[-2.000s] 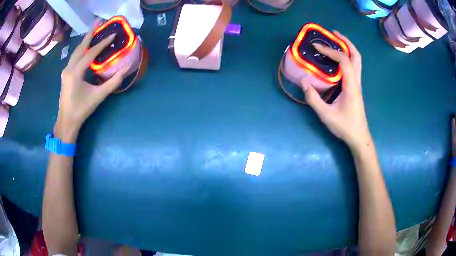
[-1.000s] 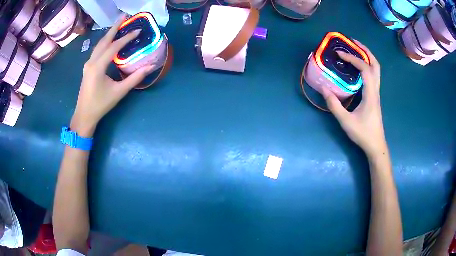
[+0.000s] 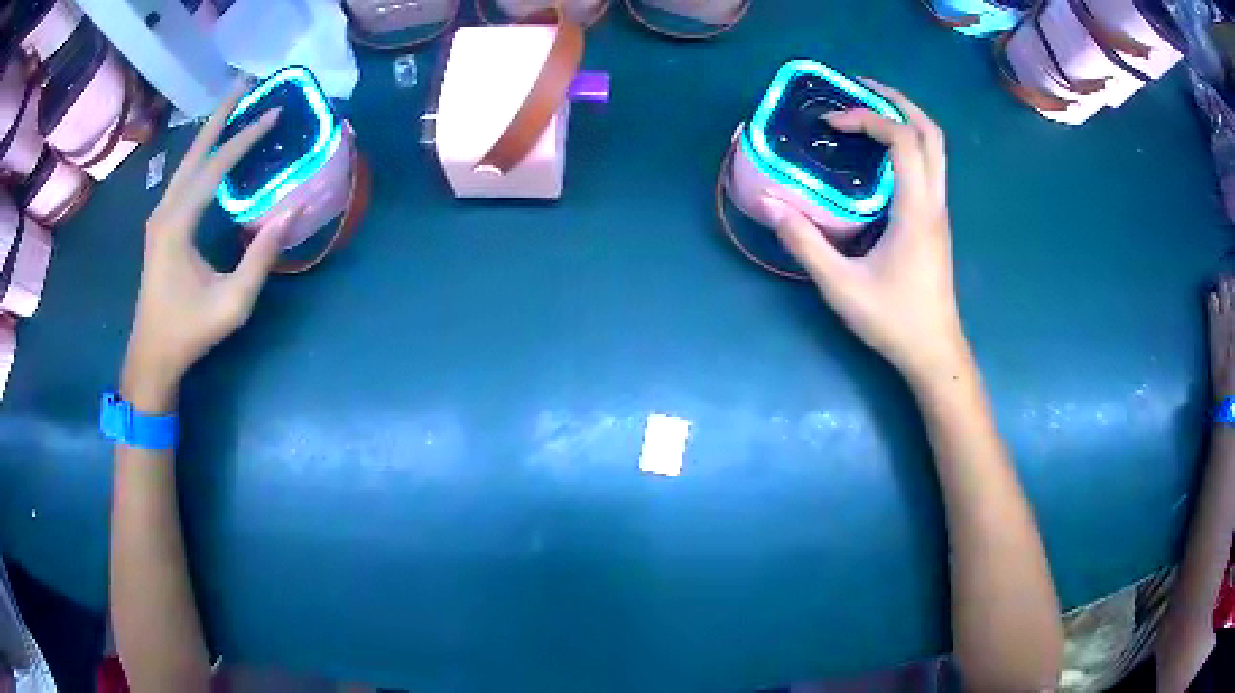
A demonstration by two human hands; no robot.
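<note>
My left hand (image 3: 203, 264) grips a pink speaker (image 3: 318, 203) at the upper left, thumb on its side and fingers over its black face. My right hand (image 3: 880, 230) grips another pink speaker (image 3: 759, 190) at the upper right in the same way. Both stand on the bench with black faces tilted up, and both light rings glow cyan. Their brown straps hang at the sides. A third pink speaker (image 3: 501, 115) stands between them, its brown strap across it and a purple USB piece (image 3: 589, 88) at its right side.
A white label (image 3: 665, 444) lies on the dark-green bench (image 3: 542, 542). Pink speakers (image 3: 81, 108) are stacked at the left and more (image 3: 1070, 68) at the far right. Blue ones (image 3: 978, 14) are at the top right. Another person's arm (image 3: 1205, 501) is at the right edge.
Both light rings went from orange, through mixed orange and cyan, to full cyan. The view shifted; my hands keep the same hold on both speakers.
</note>
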